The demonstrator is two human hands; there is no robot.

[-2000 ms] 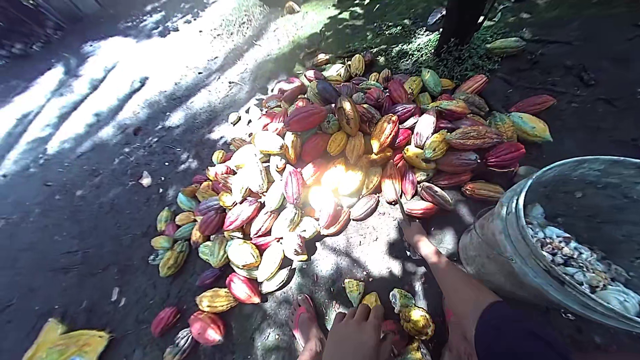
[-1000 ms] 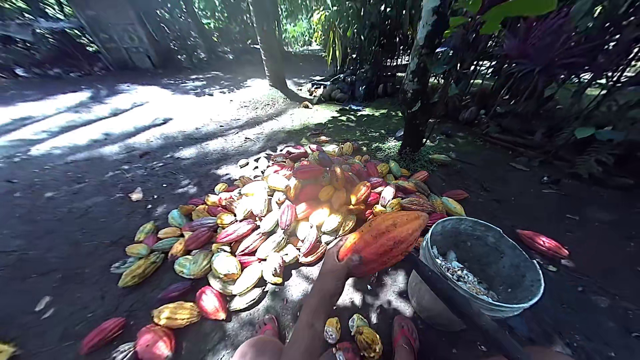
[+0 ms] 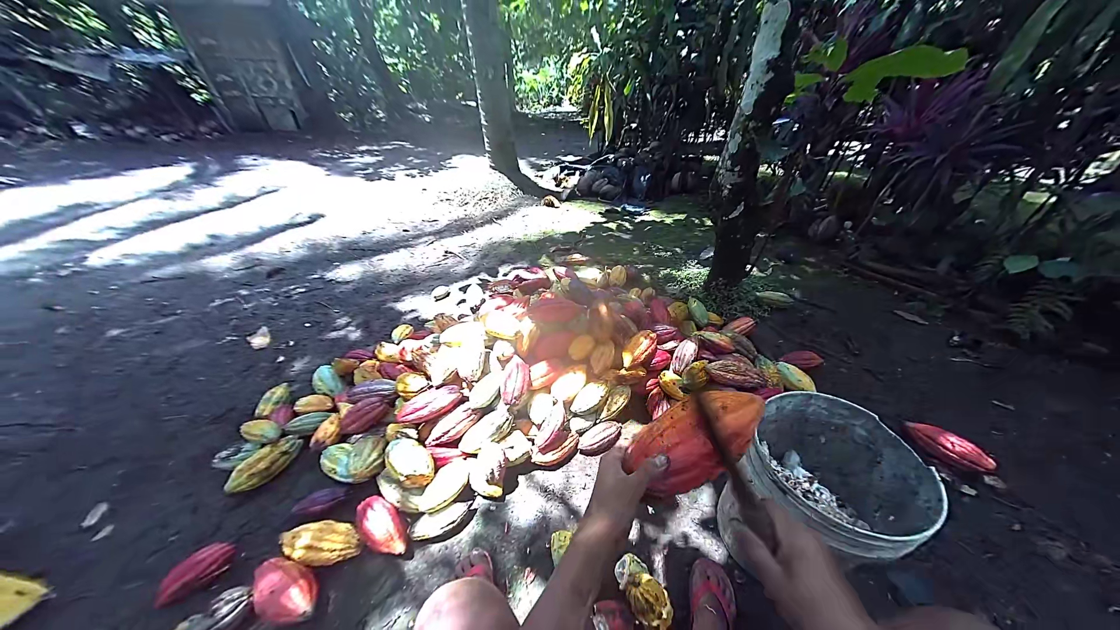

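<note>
A large orange-red cacao pod point(image 3: 678, 444) is gripped at its left end by my left hand point(image 3: 626, 486). My right hand point(image 3: 783, 556) is closed around the handle of a long dark blade point(image 3: 724, 446), which lies across the pod's right half; whether it has cut in I cannot tell. Beyond both hands spreads a big heap of red, yellow and green cacao pods point(image 3: 490, 394). Just right of the held pod stands a grey plastic bucket point(image 3: 927, 534) with whitish cacao beans point(image 3: 809, 490) inside.
Between my sandalled feet lie opened yellow pod husks point(image 3: 647, 599). A single red pod point(image 3: 949, 448) rests right of the bucket, and loose pods point(image 3: 284, 588) lie at the lower left. A mossy tree trunk point(image 3: 744, 157) rises behind the heap, with dense plants to its right.
The view has tilted up since the first frame. One second ago the pod was in my left hand with the blade to its right; now the blade lies across the pod.
</note>
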